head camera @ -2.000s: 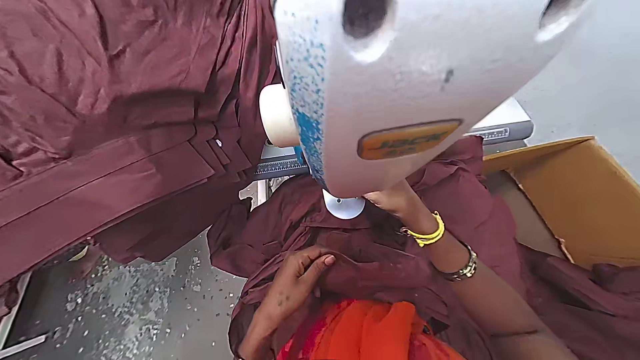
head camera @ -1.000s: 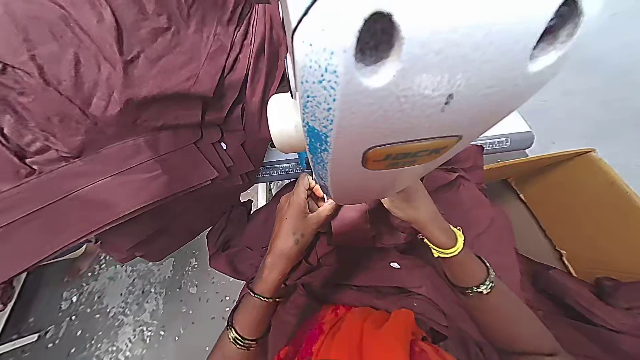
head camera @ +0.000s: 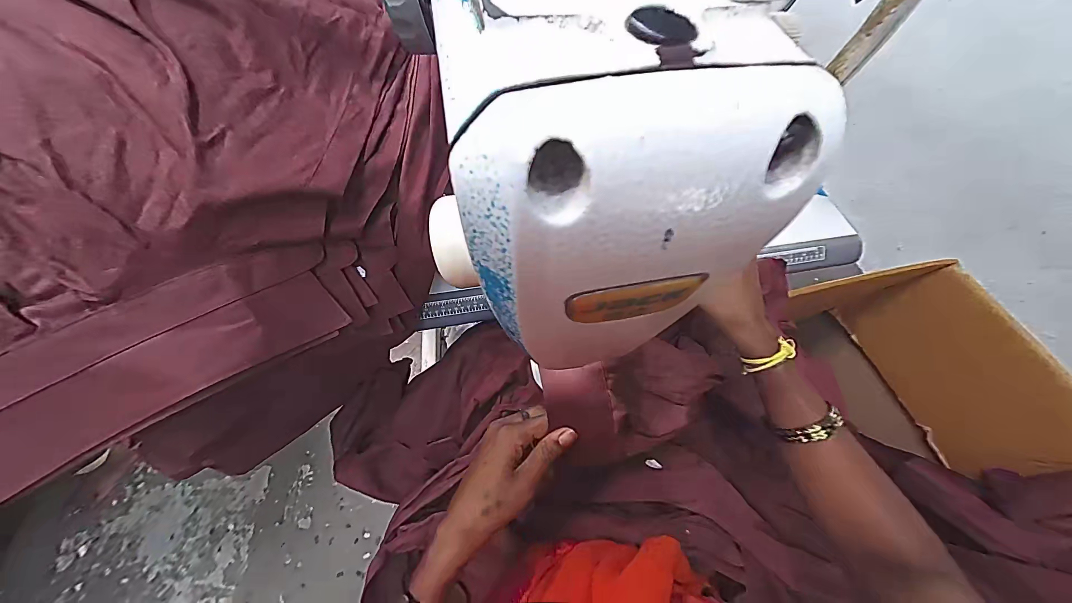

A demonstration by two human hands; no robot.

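A white Jack sewing machine head [head camera: 662, 209] fills the upper middle of the view and hides the needle area. Maroon fabric [head camera: 578, 410] runs out from under it and lies bunched over the lap. My left hand [head camera: 515, 461] pinches this fabric between thumb and fingers, just below the machine's lower tip. My right hand [head camera: 741, 314] is at the machine's right side beside the same fabric; its fingers are hidden behind the head, so its grip does not show. A yellow band and a patterned bracelet circle the right wrist and forearm.
Stacked maroon fabric pieces [head camera: 167, 335] fill the left side. An open cardboard box [head camera: 963, 368] stands at the right, with maroon cloth across its near edge. The machine bed with a printed scale [head camera: 456, 308] shows behind the fabric. Scraps litter the grey floor [head camera: 209, 519] at lower left.
My left hand has come down from the machine's lower left edge toward the lap. My right hand has gone further behind the head. The view has shifted, showing more of the machine's top.
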